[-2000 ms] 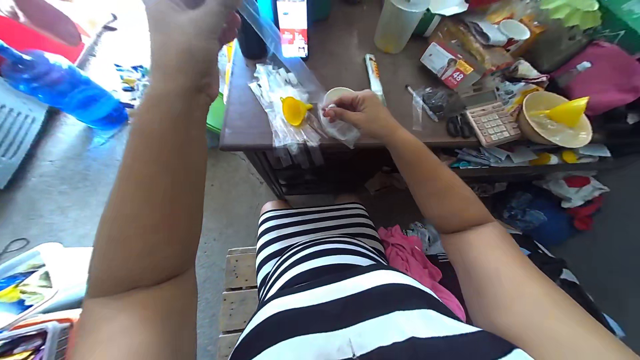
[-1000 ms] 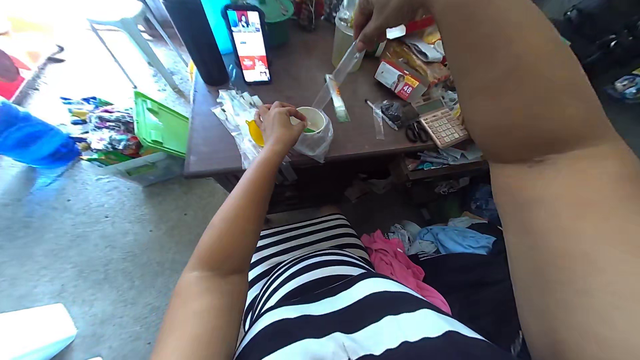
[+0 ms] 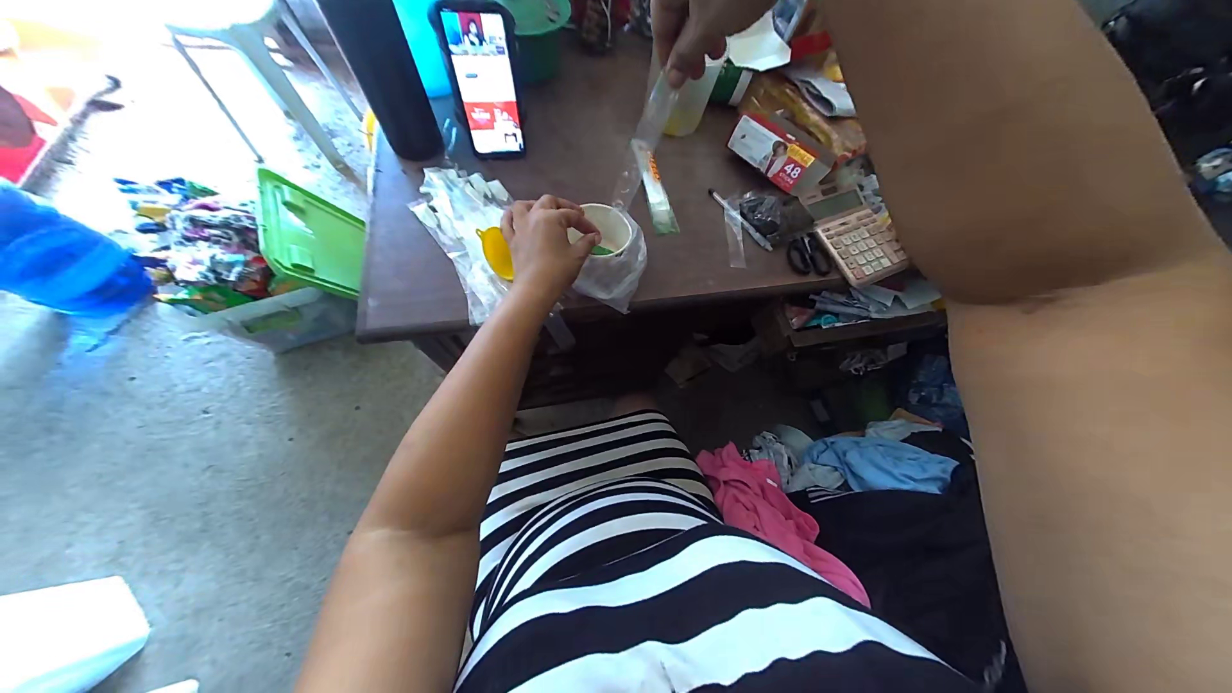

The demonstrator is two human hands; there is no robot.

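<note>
My left hand [image 3: 551,241] is at a small white cup [image 3: 616,231], its fingertips at the rim near something green inside. A clear plastic bag surrounds the cup. Beside the hand, a yellow funnel [image 3: 496,253] lies on a pile of clear plastic sleeves [image 3: 460,207]. My right hand [image 3: 688,58], raised at the top, pinches the upper end of a long clear plastic strip [image 3: 657,114] that hangs down toward the cup. A tube or marker with orange writing and a green end [image 3: 656,188] lies on the brown table [image 3: 577,106], partly behind the strip.
A phone [image 3: 489,96] stands by a black bottle [image 3: 390,87]. To the right are a red and white box [image 3: 778,152], a pen [image 3: 739,219], black scissors [image 3: 808,256] and a calculator [image 3: 859,236]. A green-lidded bin [image 3: 308,236] stands on the floor at left.
Two seconds ago my left hand was raised holding the clear strip and my right hand was at the cup. Now the right holds a strip and the left is at the cup. The view has shifted.
</note>
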